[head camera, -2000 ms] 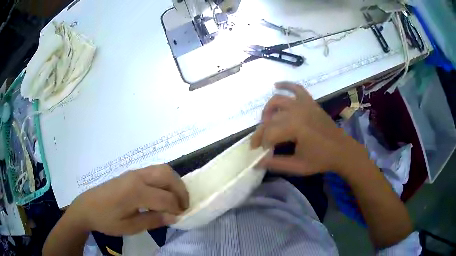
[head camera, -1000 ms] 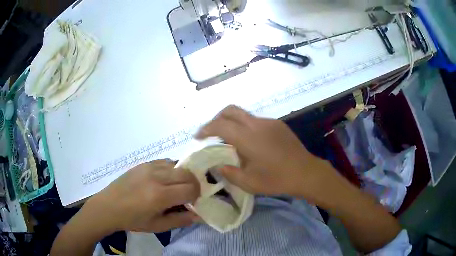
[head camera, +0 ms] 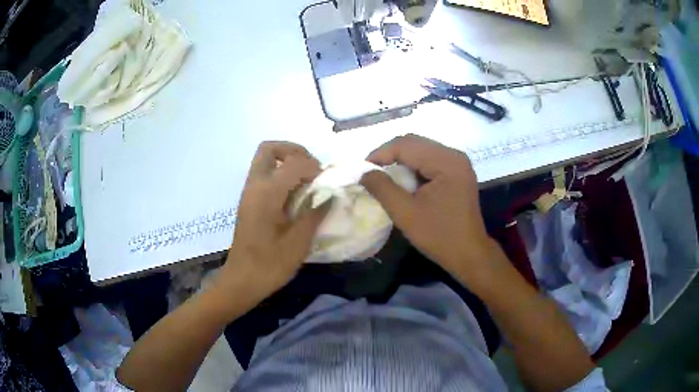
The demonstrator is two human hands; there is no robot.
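A small cream-white fabric pouch point(head camera: 349, 228) is held over the table's front edge, rounded at its lower end and gathered at the top. My left hand point(head camera: 274, 218) grips its left side, thumb pressing on the fabric. My right hand point(head camera: 437, 200) pinches its upper right edge with thumb and fingers. The fabric between the hands is blurred and bright, and its opening cannot be made out clearly.
Black-handled snips point(head camera: 471, 99) and a thin tool point(head camera: 474, 60) lie right of the machine's needle plate point(head camera: 335, 52). A cream fabric heap point(head camera: 126, 65) lies left. A green basket point(head camera: 80, 207) stands left; a dark red bin point(head camera: 640, 260) with plastic bags stands right.
The pouch has moved up from near the lap to the table's edge and is bunched between the hands. Both hands have changed hold. The view has shifted, and a bright flat object shows at the top.
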